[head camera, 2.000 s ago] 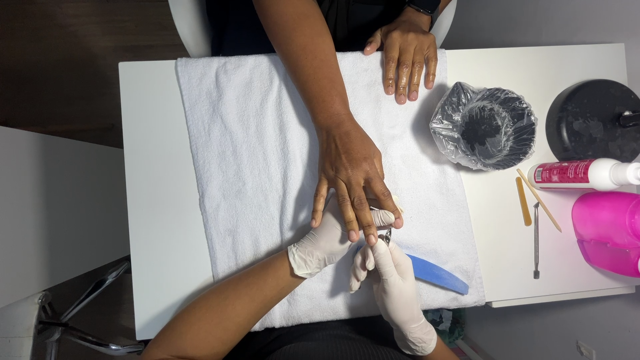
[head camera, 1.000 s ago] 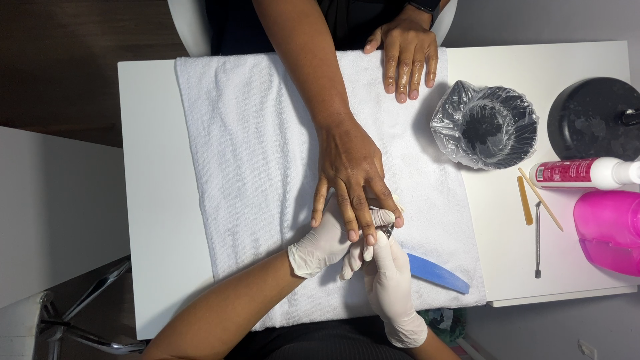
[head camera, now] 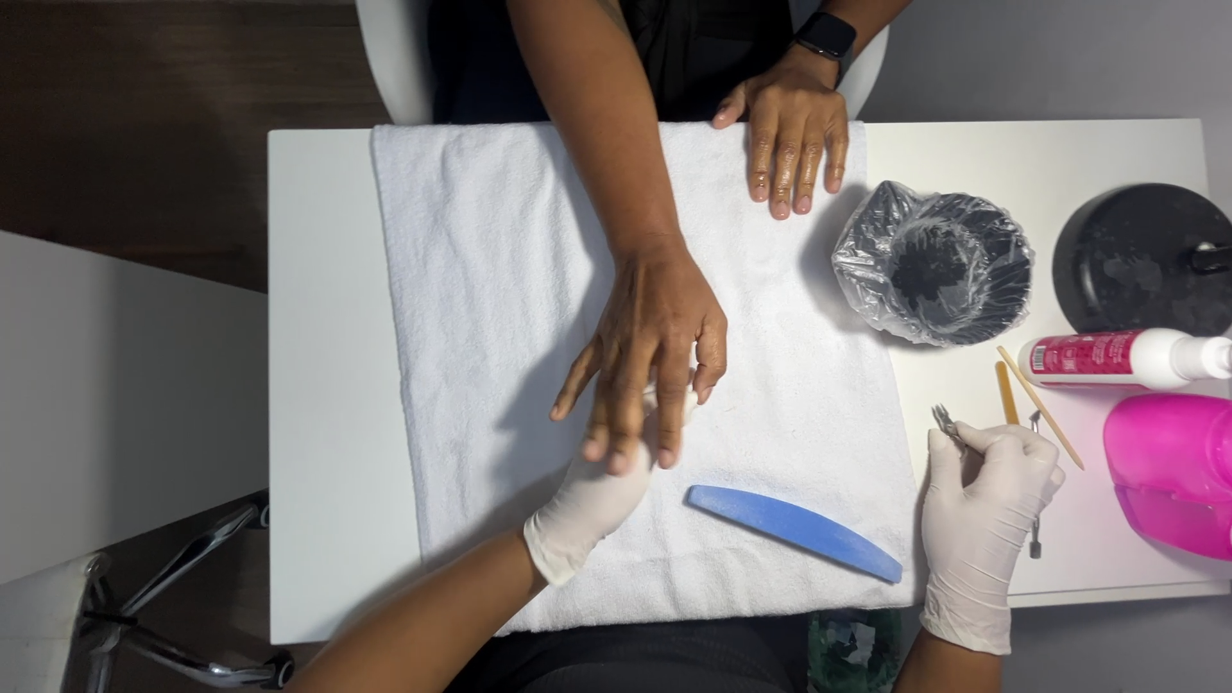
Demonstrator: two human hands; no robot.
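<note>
Both of my hands wear white disposable gloves. My left hand [head camera: 599,496] holds the other person's hand [head camera: 659,322] from below, over the white towel [head camera: 491,289]; its fingers are mostly hidden under that hand. Off the towel's right edge, my right hand [head camera: 987,529] grips a metal cuticle nipper [head camera: 948,423], its jaws pointing up and away from me. Beneath or just beside my right hand lies a metal cuticle pusher [head camera: 1036,539], partly covered. A blue curved nail file [head camera: 794,531] rests on the towel between my hands. The person's other hand [head camera: 791,135] lies flat at the towel's far edge.
A bowl lined with clear plastic [head camera: 932,265] stands right of the towel. Farther right are a black round base [head camera: 1136,265], a white pump bottle [head camera: 1107,358] and a pink plastic container [head camera: 1169,472]. A wooden stick [head camera: 1044,409] and a yellowish emery board [head camera: 1007,393] lie near my right hand.
My right hand has moved right with the nipper, from the person's fingertips to beside the pusher. The person's held hand has shifted slightly, and my left hand remains under it.
</note>
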